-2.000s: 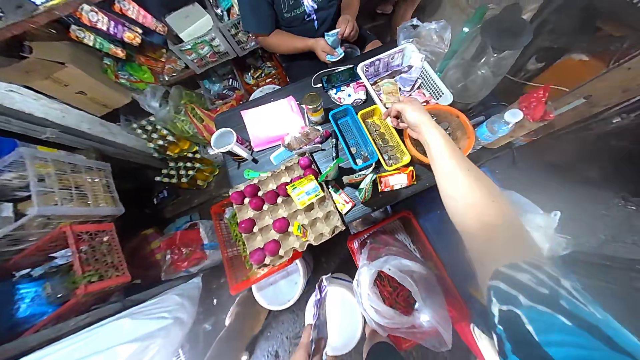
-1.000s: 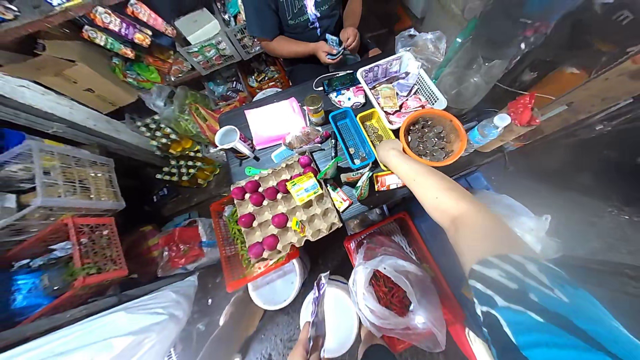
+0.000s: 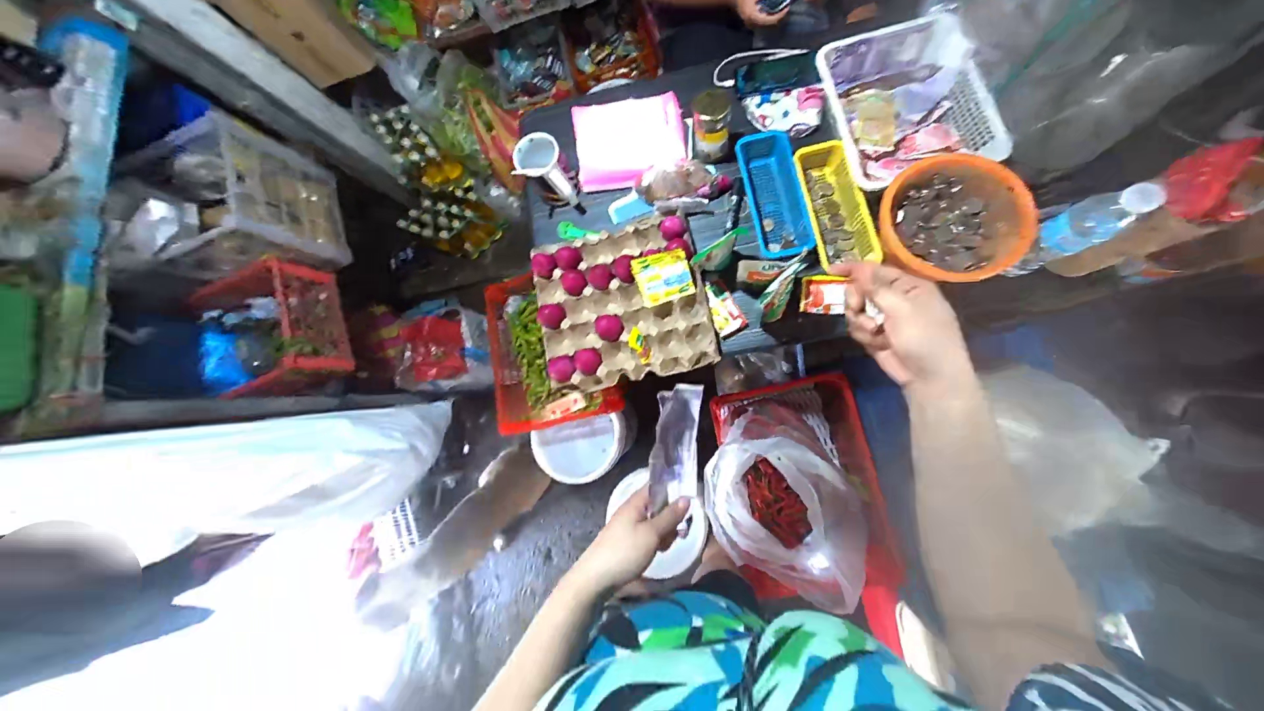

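My left hand (image 3: 632, 538) grips a folded purple banknote (image 3: 676, 444) between thumb and fingers, above a white round lid (image 3: 681, 543). My right hand (image 3: 894, 316) is half closed in front of the yellow basket (image 3: 839, 202) of coins, with something small and pale, perhaps coins, at its fingers. Right of that basket an orange bowl (image 3: 958, 217) holds many coins. A blue basket (image 3: 775, 193) with a few coins stands to its left. Behind the bowl, a white plastic basket (image 3: 987, 109) holds banknotes. An egg tray (image 3: 681, 341) carries several magenta eggs (image 3: 608, 328).
A red crate (image 3: 859, 454) holds a plastic bag of red chillies (image 3: 777, 502). Green chillies (image 3: 528, 346) lie in a red basket under the egg tray. A plastic bottle (image 3: 1086, 222) lies at the right. Another person's hand (image 3: 760, 10) shows at the top edge.
My right hand has gone from over the money basket to the yellow coin basket, then back toward me off its near end. My left hand still has the banknote. The view has shifted noticeably.
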